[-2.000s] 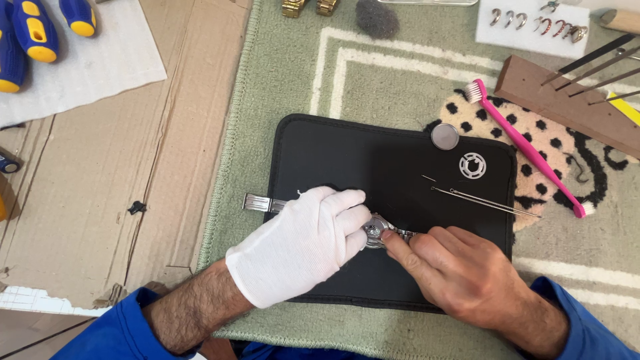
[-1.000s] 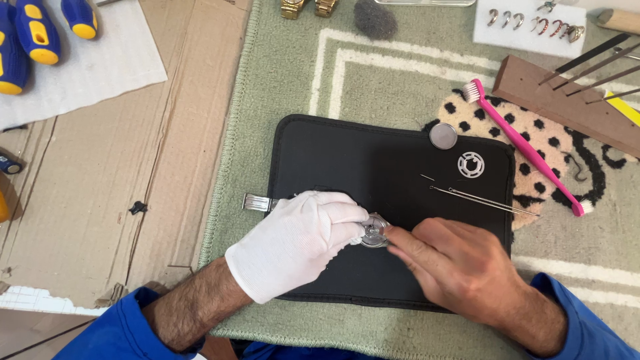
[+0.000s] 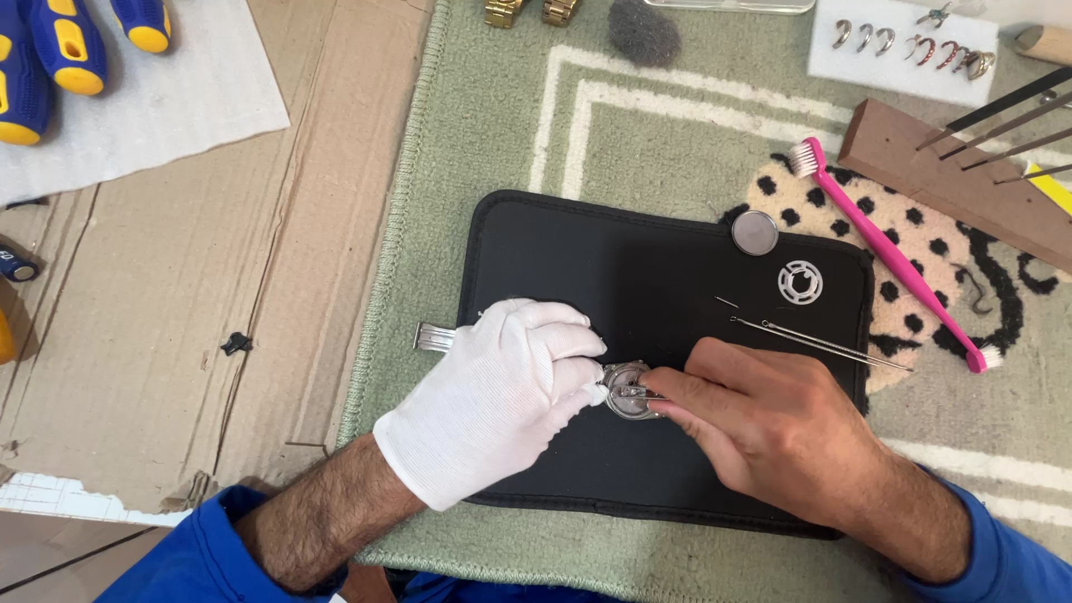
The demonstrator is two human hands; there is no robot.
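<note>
An opened wristwatch case (image 3: 626,390) lies on a black pad (image 3: 603,469), its inside facing up. My left hand (image 3: 502,394), in a white glove, grips the watch from the left; the metal clasp (image 3: 435,337) of its bracelet sticks out beyond the glove. Bare, my right hand (image 3: 770,427) has thumb and index finger pinched at the case's right side, on what looks like a small metal part or tool tip, mostly hidden. Farther up the pad are a round metal case back (image 3: 755,233), a white plastic ring (image 3: 800,282) and two thin metal tools (image 3: 821,342).
A pink double-ended brush (image 3: 896,255) lies right of the pad on a green rug (image 3: 670,159). Behind it stands a wooden block (image 3: 955,180) holding thin tools. Rings on white foam (image 3: 900,79), steel wool (image 3: 643,32) and gold watches (image 3: 532,10) are at the top; blue-yellow handles (image 3: 71,50) at upper left.
My right hand's fingertips have shifted on the watch: earlier the index finger pressed on the case, now thumb and index finger pinch at its right side. The left hand stays at the watch.
</note>
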